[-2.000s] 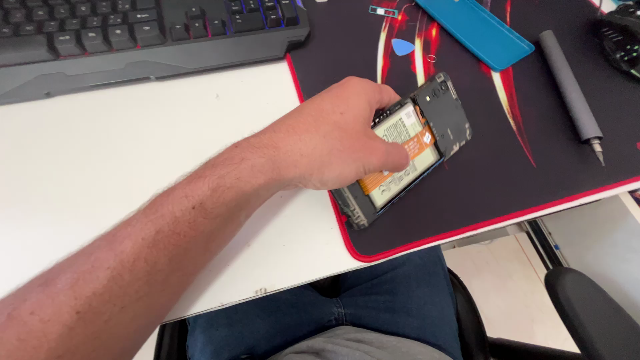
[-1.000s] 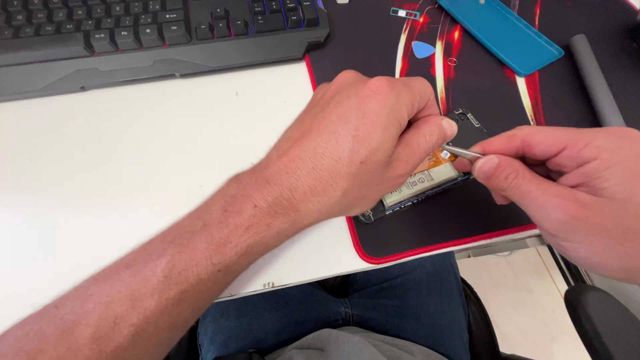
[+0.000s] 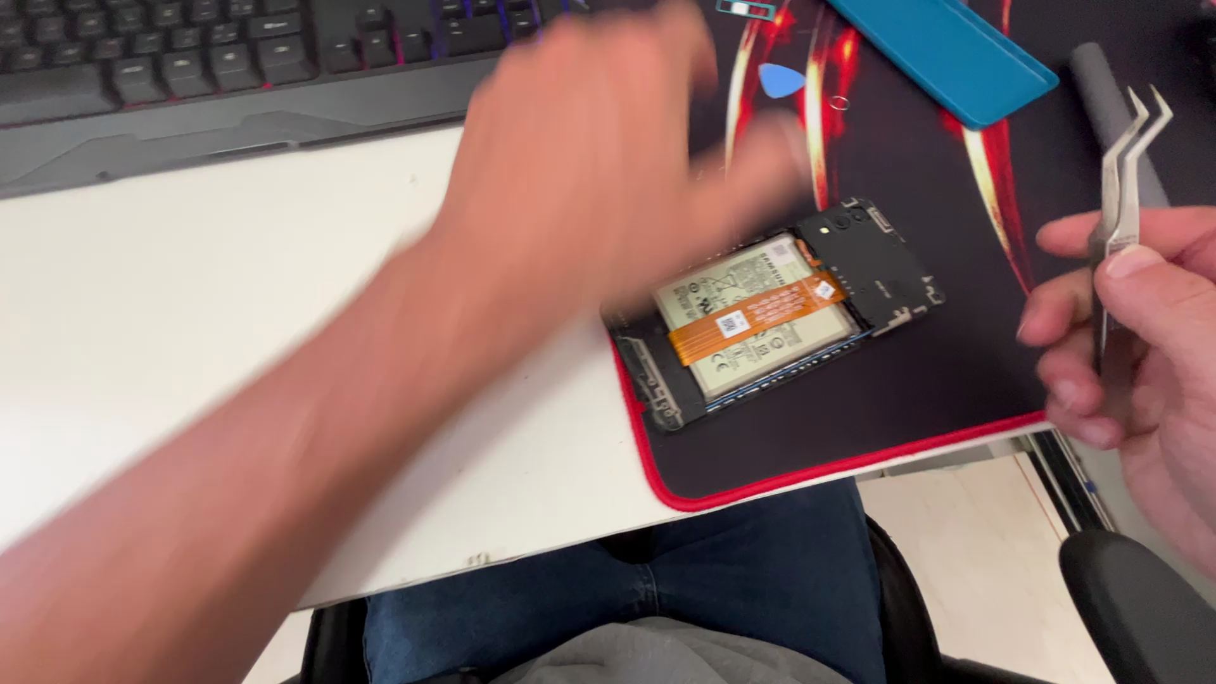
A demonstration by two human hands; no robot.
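Note:
An opened smartphone [image 3: 883,275] lies back side up on the dark mouse mat, its battery [image 3: 798,347] and an orange flex cable [image 3: 760,315] exposed. My left hand [image 3: 608,161], blurred, is raised over the phone's upper left side, thumb and fingers spread; I see nothing in it, though its palm side is hidden. It covers the phone's far left corner. At the right edge my right hand [image 3: 1140,313] holds bent-tip metal tweezers [image 3: 1121,218] upright, the two tips slightly apart, clear of the phone.
A blue plastic opening pick [image 3: 782,81], a small ring [image 3: 839,103], a SIM tray [image 3: 746,9] and a blue back cover [image 3: 959,57] lie beyond the phone. Behind the tweezers rests a grey cylindrical screwdriver [image 3: 1092,85]. A black keyboard [image 3: 285,104] stands at upper left.
My left hand has moved up and away from the phone, which it was touching before. My right hand, absent in the oldest frame, has drawn back to the right from the phone with the tweezers.

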